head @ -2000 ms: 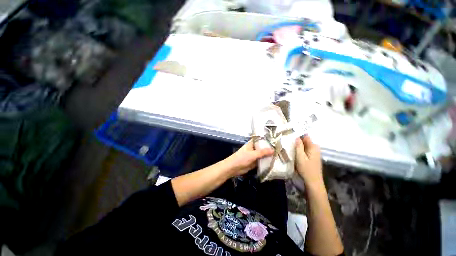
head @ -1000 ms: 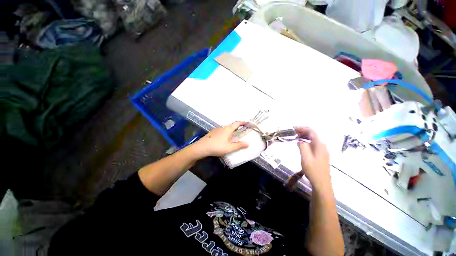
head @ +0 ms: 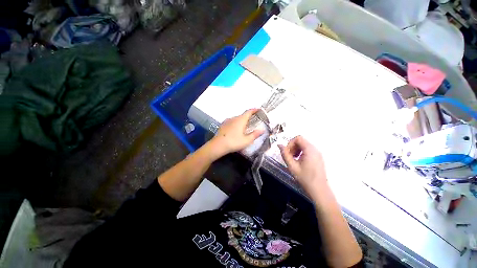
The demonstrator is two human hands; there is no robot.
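A small bundle of pale pieces (head: 254,144) is tied around with a grey-brown fabric strip (head: 258,170), whose ends stick out above and hang down below. My left hand (head: 236,133) holds the bundle from its left side, over the table's front edge. My right hand (head: 303,159) is just right of the bundle, with thumb and forefinger close together near the knot; glare hides whether they pinch a strip end. A flat tan piece (head: 262,70) lies at the table's left end, partly on blue tape (head: 241,58).
The white table (head: 334,99) glares. The sewing machine head (head: 442,149) is at right, with a blue hose (head: 450,100). A pale tub (head: 361,26) with pink cloth (head: 426,78) stands behind. A blue crate (head: 175,99) is beside the left end. Dark green cloth (head: 68,89) lies on the floor.
The view has turned so the table's left end is nearer the middle. The bundle went from both hands to my left hand, and my right hand has moved closer to it since a second ago.
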